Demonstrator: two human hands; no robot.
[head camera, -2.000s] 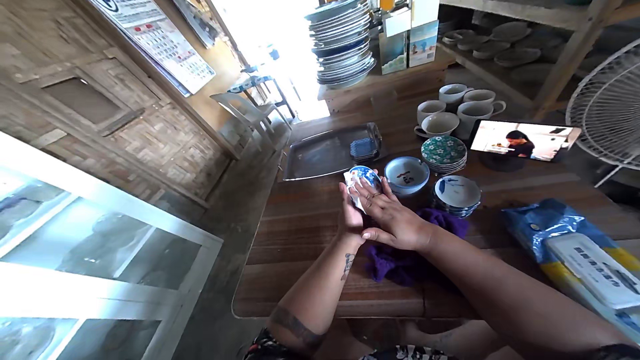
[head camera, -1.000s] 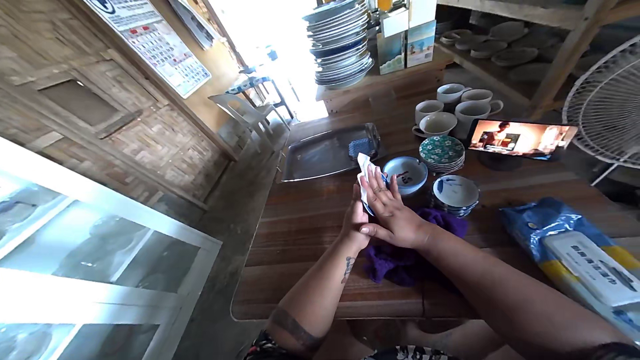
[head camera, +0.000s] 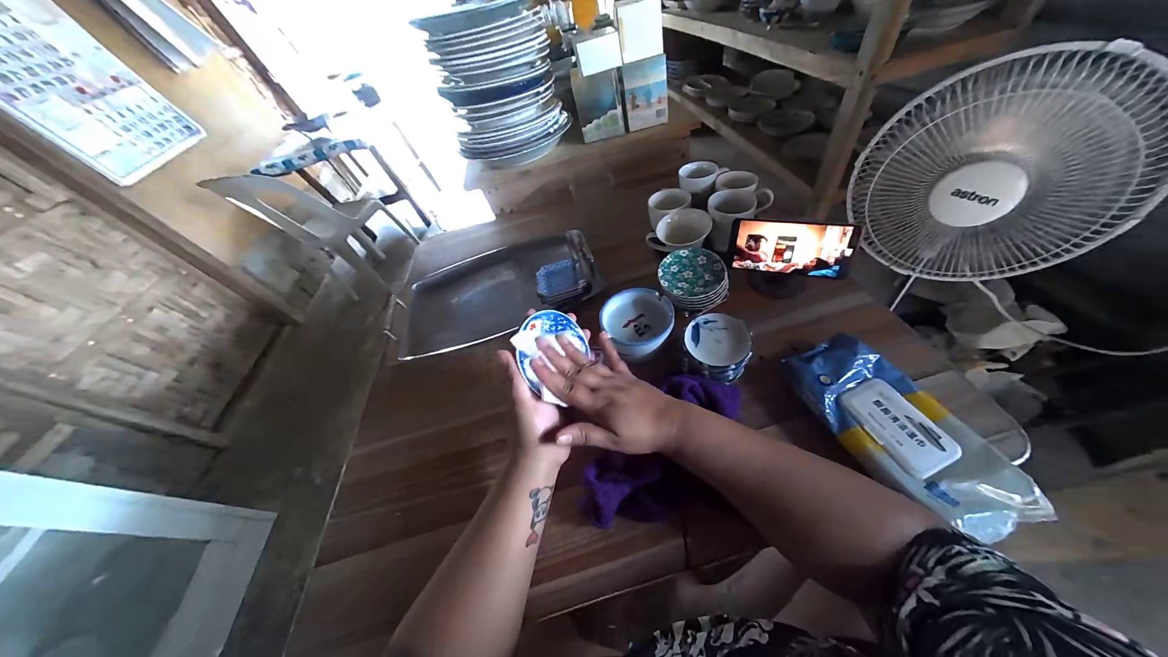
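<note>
A small blue-and-white ceramic dish (head camera: 547, 324) rests in my left hand (head camera: 531, 411), its patterned face turned up. My right hand (head camera: 611, 392) lies over the dish and presses a white wipe (head camera: 551, 351) against its face. Just right of the dish stands a pale blue bowl (head camera: 637, 321) with a dark mark inside. Beyond it are a stack of green floral saucers (head camera: 693, 276) and a stack of small white-and-blue bowls (head camera: 718, 340). A purple cloth (head camera: 625, 488) lies crumpled below my right forearm and is partly hidden by it.
A metal tray (head camera: 474, 297) holds a blue patterned item. Several mugs (head camera: 682, 230) stand behind the bowls, beside a propped phone (head camera: 792, 248). A wet-wipe pack (head camera: 899, 429) lies at right, near a fan (head camera: 981, 192). Tall stacked plates (head camera: 502, 87) rise at the back.
The dish and wipe, seen nearly edge-on one second ago, now show the dish's patterned face turned up. My right hand's fingers lie across it. The phone's picture has changed.
</note>
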